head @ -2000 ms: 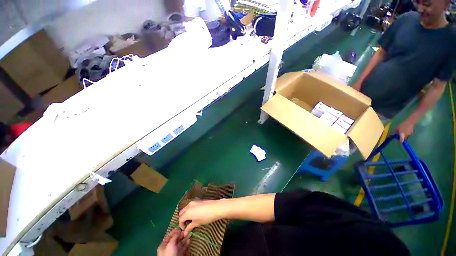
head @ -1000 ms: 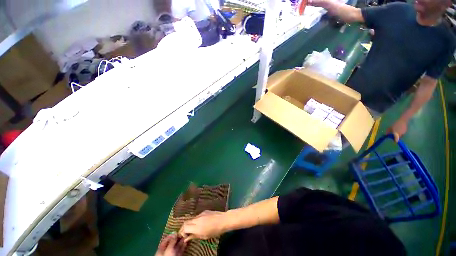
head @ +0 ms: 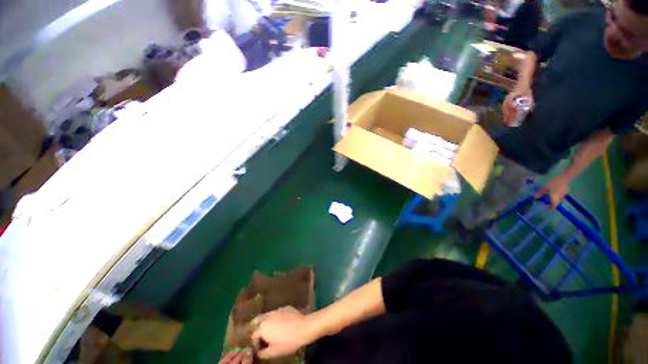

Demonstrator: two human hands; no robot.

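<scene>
A bundle of flat brown cartons (head: 290, 293) lies low in front of me, its edge cut off by the bottom of the picture. My right hand (head: 278, 333) rests on it with the fingers bent; what the fingertips grip is blurred. My left hand (head: 237, 357) is at the bottom edge, mostly cut off, its fingertips close to the right ones. A small bit of green strap shows at the left fingertips.
White bench (head: 153, 153) with power strip (head: 186, 219) runs along the left. White slips (head: 341, 212) lie on the green floor. Ahead right are a large open carton (head: 387, 158) with white boxes, a blue stool (head: 426, 212), and a person holding a blue trolley (head: 558, 249) and a small object.
The view has shifted, and bench and large carton sit further left. The other person's raised arm has come down, now with a small object in hand. My hands stay together at the bundle.
</scene>
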